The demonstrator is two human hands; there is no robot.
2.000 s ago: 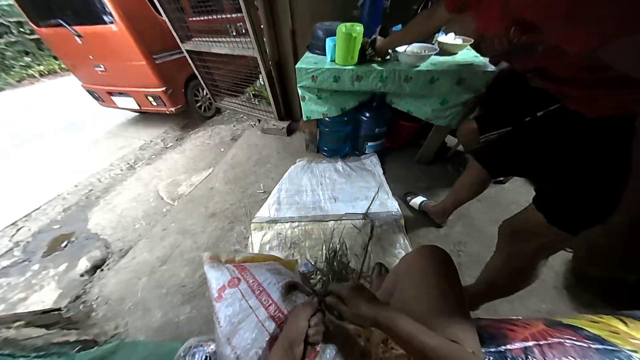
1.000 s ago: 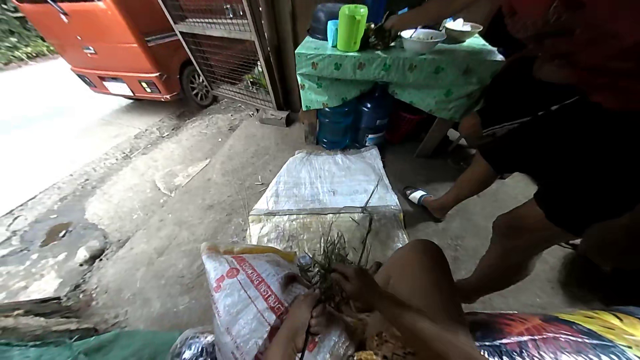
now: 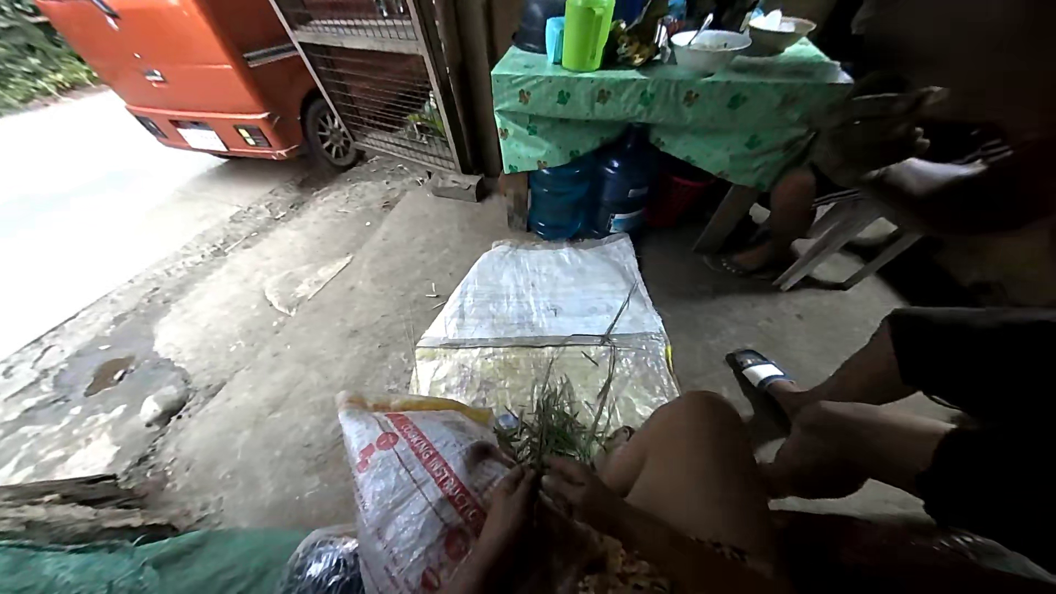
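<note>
A bundle of thin green grass-like stems (image 3: 554, 425) rises in front of my hands. My left hand (image 3: 513, 493) pinches the dark lower ends of the stems, and my right hand (image 3: 573, 487) closes on them just beside it. Dim light hides exactly what lies between the fingertips. A printed white woven sack (image 3: 412, 487) rests against my left forearm. Beyond the bundle, a flattened white sack (image 3: 553, 289) lies on the concrete, with a few long dry stalks (image 3: 615, 330) across its right side.
A table with a green patterned cloth (image 3: 594, 99) stands ahead, blue water containers (image 3: 623, 186) beneath it. At right are a person's legs, a slippered foot (image 3: 763, 371) and a plastic stool (image 3: 833, 239). An orange vehicle (image 3: 198, 74) stands beyond a wire-mesh gate (image 3: 379, 91).
The person at right has moved away from the table, and the arm that reached over it is gone; a stool and another person's leg now show. Both my hands remain at the stems.
</note>
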